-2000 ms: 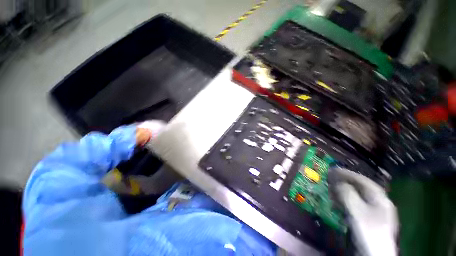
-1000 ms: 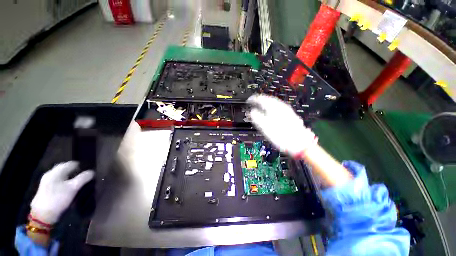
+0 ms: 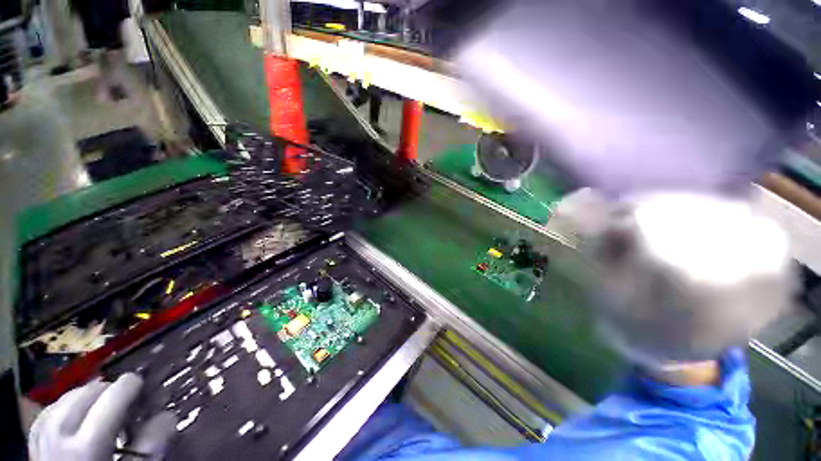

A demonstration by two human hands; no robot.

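The black carrier lies on the bench at lower left, with a green circuit board in its right half and openings in its left half. My left hand, in a white glove, is at the carrier's left edge, fingers bent and partly blurred; its grip is unclear. My right hand, also gloved, is raised at the right and strongly blurred. A large, blurred grey and black flat thing is right above it; whether my right hand holds it cannot be told.
Another green board lies on the green conveyor. Behind the carrier are red-edged bins and another black carrier. A studded black plate leans by a red post. A round fan stands beyond the belt.
The view has swung right, bringing the conveyor board into sight. My right hand has left the bins and is raised at the right. My left hand has come from the tote to the carrier's left edge.
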